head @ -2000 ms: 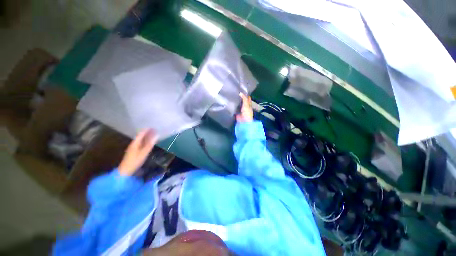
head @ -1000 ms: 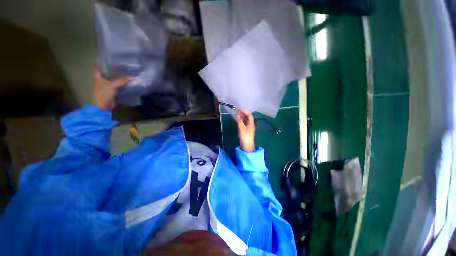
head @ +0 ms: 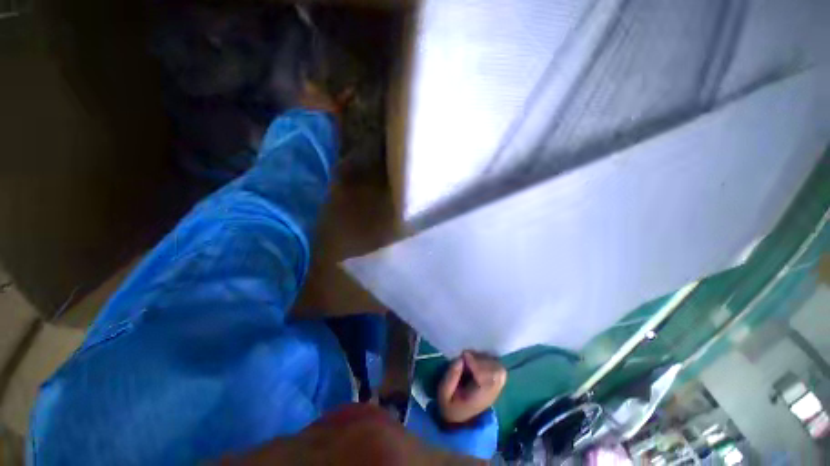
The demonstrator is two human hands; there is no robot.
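Observation:
My left hand (head: 323, 100) reaches down into the brown carton (head: 359, 214) at upper left; it is dim and partly hidden, so its hold cannot be made out. Dark, crumpled bundles (head: 218, 82) lie around it inside the carton. A stack of flat pale bags (head: 592, 255) fills the upper right, close to the camera, with one bag overlapping the others. My right hand (head: 470, 387) is at the bag's lower edge, fingers curled; whether it grips the edge cannot be told.
The green bench (head: 537, 373) with a pale strip (head: 637, 337) runs off to the right. Dark headsets with thin pale bands (head: 564, 423) lie at the lower right, beside a crumpled translucent bag (head: 642, 400). A black cable lies near my right hand. Blurred items stand beyond.
My left hand, which held a grey bagged bundle, has moved down into the carton. The view has turned and come closer to the bags. My right hand stays near the bag edge, its fingers more curled.

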